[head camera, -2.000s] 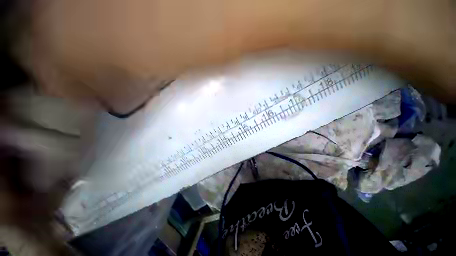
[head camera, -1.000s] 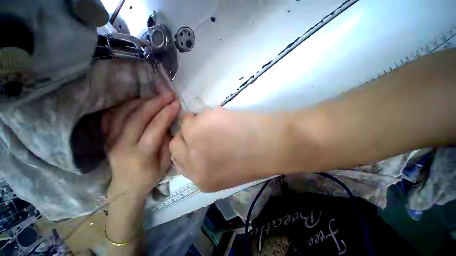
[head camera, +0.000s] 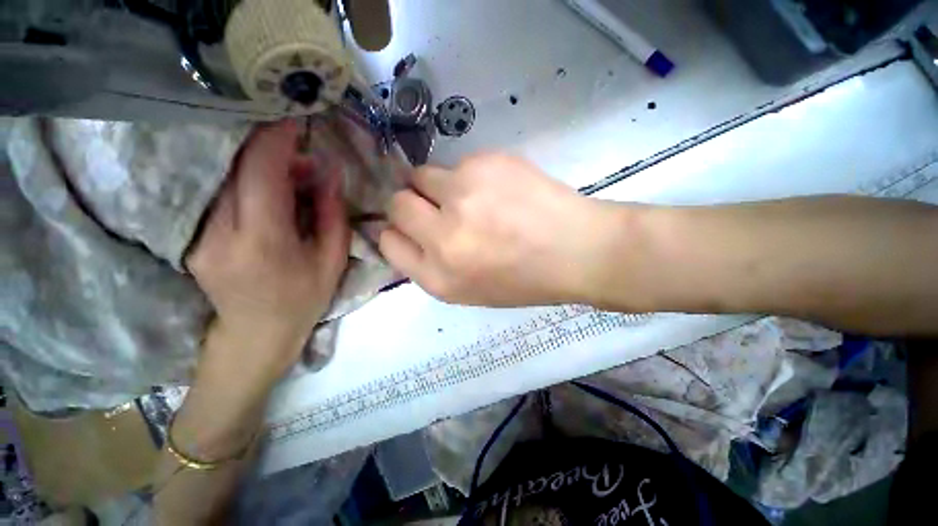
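A beige-grey blotchy garment piece (head camera: 113, 277) lies bunched on the left of the table and runs under the sewing machine head (head camera: 113, 62). My left hand (head camera: 273, 236) presses on the cloth just below the cream ribbed knob (head camera: 286, 51), fingers towards the needle area. My right hand (head camera: 483, 226) pinches the fabric edge (head camera: 375, 252) just right of my left hand. The shiny metal parts (head camera: 411, 108) sit above my right fingertips. The needle tip and the fingertips' exact grip are partly hidden.
A white pen with a blue-purple cap (head camera: 622, 36) lies on the machine bed. A grey parts tray (head camera: 782, 41) stands at the upper right. A printed ruler scale (head camera: 494, 354) runs along the table front. More printed fabric (head camera: 710, 380) hangs below the table edge. Brown cardboard (head camera: 77, 452) is at lower left.
The view has shifted, now showing the ribbed knob, pen and tray. My left hand has moved up towards the needle area. My right hand still pinches the fabric edge, slightly apart from the left.
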